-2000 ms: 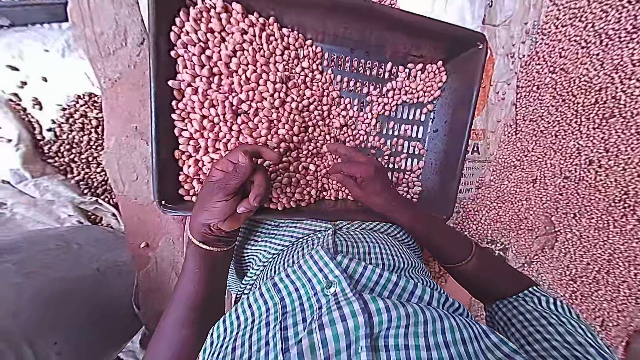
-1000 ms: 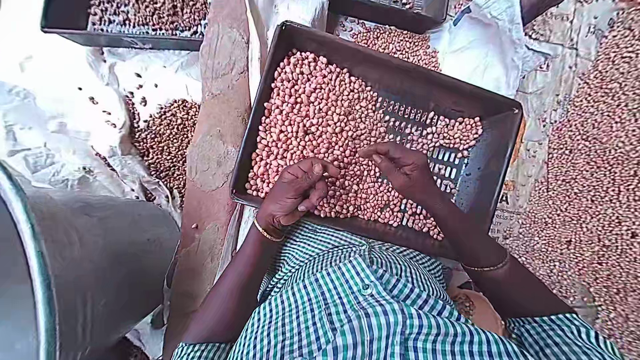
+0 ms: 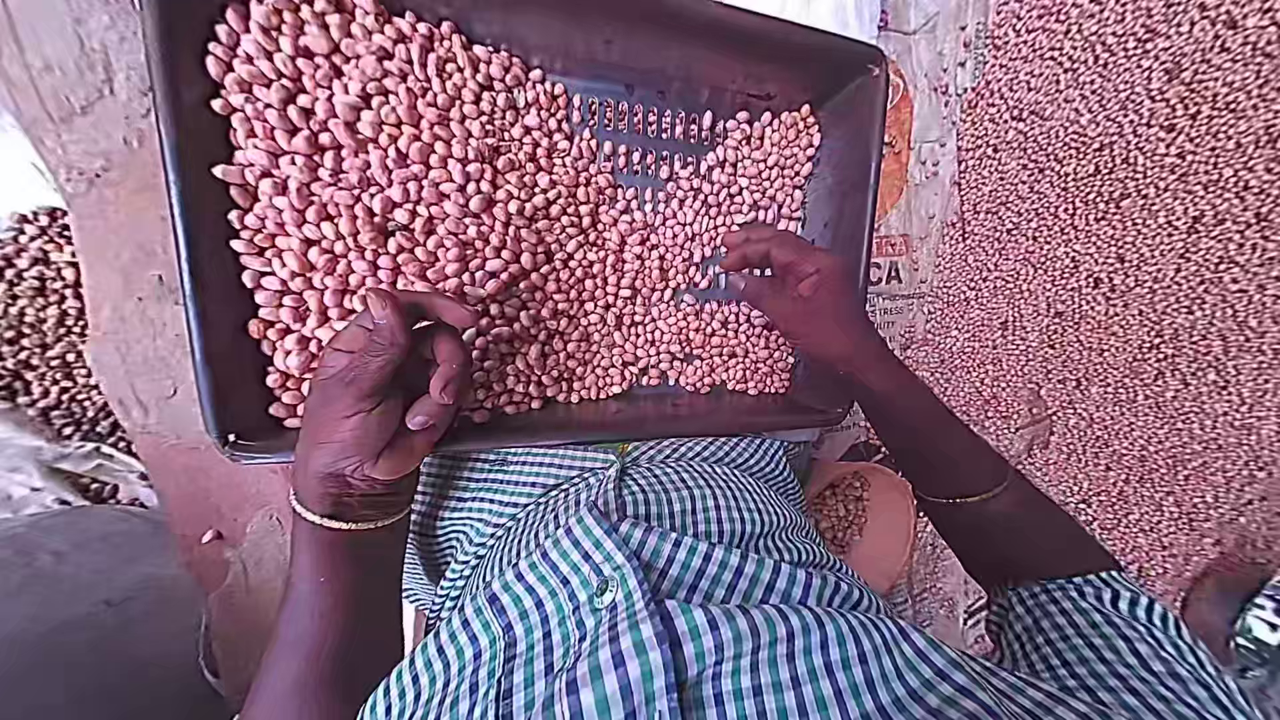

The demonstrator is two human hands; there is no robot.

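Observation:
A dark slotted plastic tray [image 3: 560,425] lies across my lap, filled at its left and middle with pink-skinned peanuts [image 3: 400,160]. Fewer peanuts cover its right part, where rows of slots show. My left hand [image 3: 385,395] hovers over the tray's near left part, fingers curled with thumb and forefinger raised; whether a peanut is between them cannot be told. Over the right part of the tray is my right hand [image 3: 795,290], its thumb and fingers slightly apart above the peanuts, with nothing seen between them.
Many peanuts [image 3: 1130,250] are spread on printed sacking [image 3: 910,210] at the right. An orange bowl [image 3: 885,530] with brownish pieces sits beside my lap. Darker nuts [image 3: 45,320] lie in a heap at the left, above a grey rounded container [image 3: 100,610]. Part of a foot shows at lower right.
My right hand has moved right across the tray, away from my left hand. The view has swung and closed in on the tray since one second ago.

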